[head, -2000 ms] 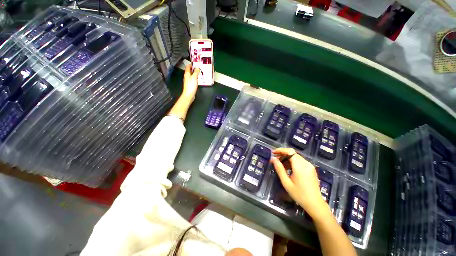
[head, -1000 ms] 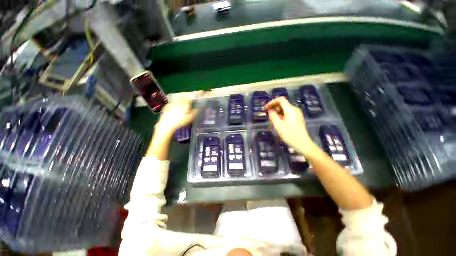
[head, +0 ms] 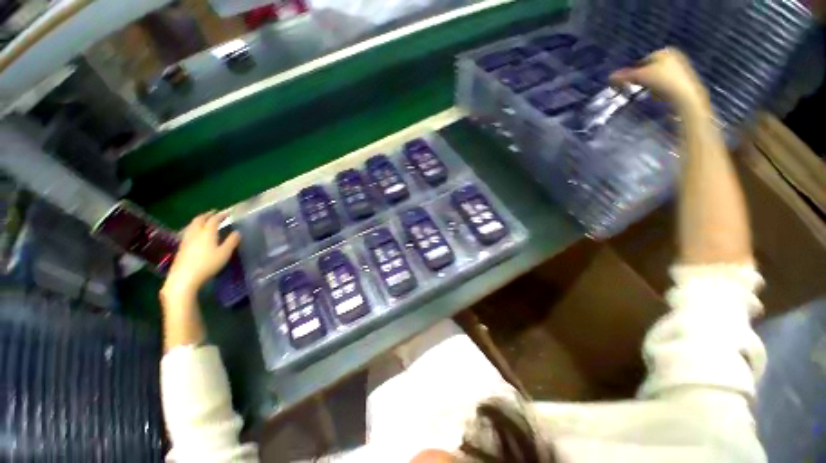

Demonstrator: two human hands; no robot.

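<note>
The clear tray lies tilted across the view, with purple keypad phones in both rows. Its far-left pocket shows no dark phone. My left hand is at the tray's left edge, fingers apart, with nothing visible in it. My right hand is over the right tray stack, fingertips down near a bright, shiny pocket. Blur hides whether the fingers grip anything.
A smartphone leans by the metal post at left. A loose purple phone lies beside my left hand, partly hidden. Stacked clear trays stand at lower left, with more behind the right stack. A green conveyor side runs behind the tray.
The view has turned right. My right hand has left the phones in the flat tray and moved right to the stack. My left hand is now at the tray's left edge, lower and nearer.
</note>
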